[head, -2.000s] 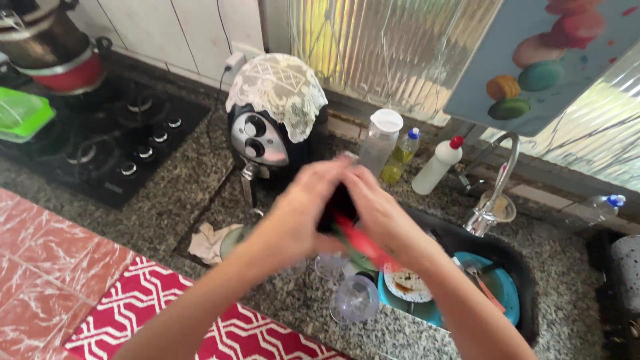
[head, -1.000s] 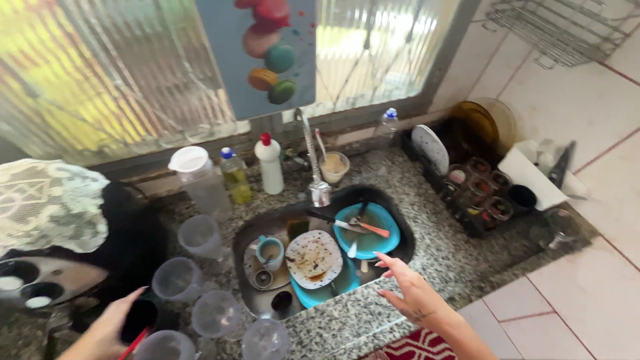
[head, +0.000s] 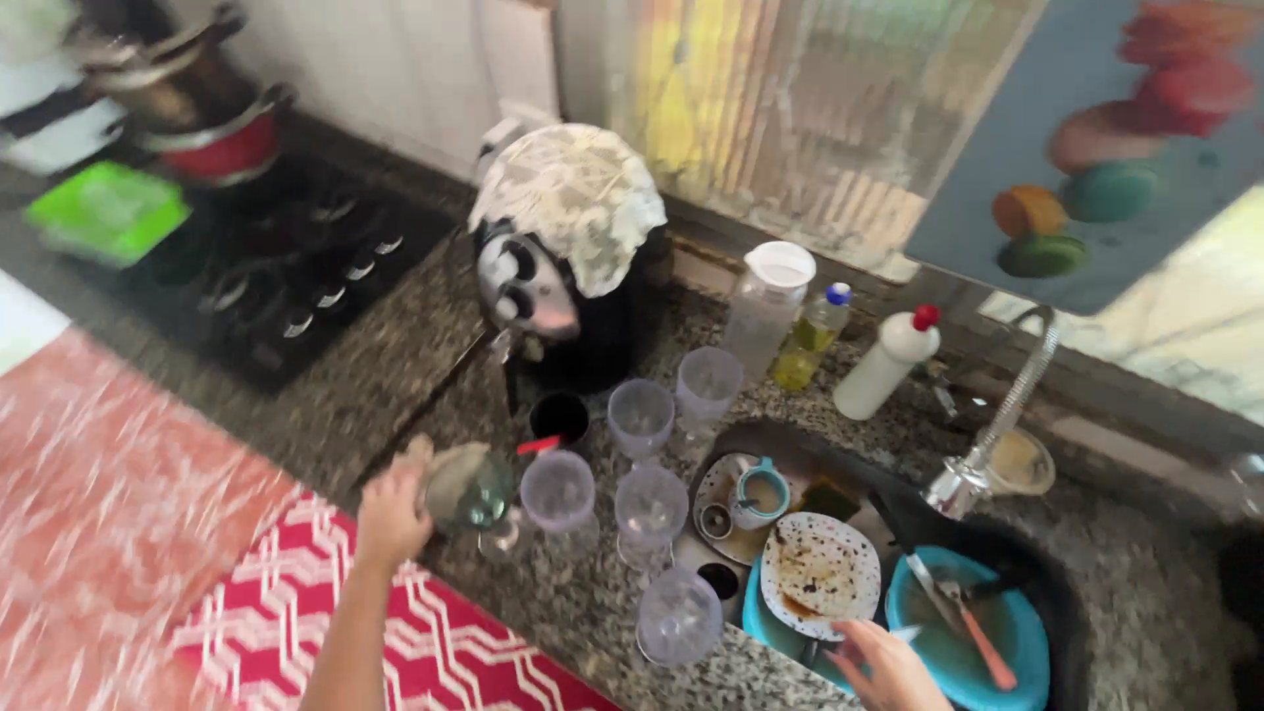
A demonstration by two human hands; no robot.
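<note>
My left hand (head: 395, 504) touches a beige cloth (head: 449, 479) on the granite counter, beside a greenish glass vessel (head: 486, 494); whether the fingers grip the cloth is unclear. Over the sink's front edge is my right hand (head: 874, 664), fingers apart and holding nothing, near a dirty speckled plate (head: 822, 573). That plate lies in the black sink with a light-blue cup (head: 760, 491) and a blue basin (head: 1022, 632) holding liquid and cutlery. Several clear goblets, one of them a front goblet (head: 679, 617), stand between my hands. A black cup (head: 560, 420) with something red beside it is behind them.
An air fryer (head: 538, 286) under a lace cover stands at the back. Along the window are a lidded pitcher (head: 765, 306), a yellow-liquid bottle (head: 812, 341) and a white bottle (head: 886, 365). The faucet (head: 1007, 405) rises behind the sink. A cooktop (head: 267, 267) lies left.
The view has swung left since one second ago. Two seconds ago my hands were together in front of the counter; now they are apart, the left by the cloth, the right over the sink edge.
</note>
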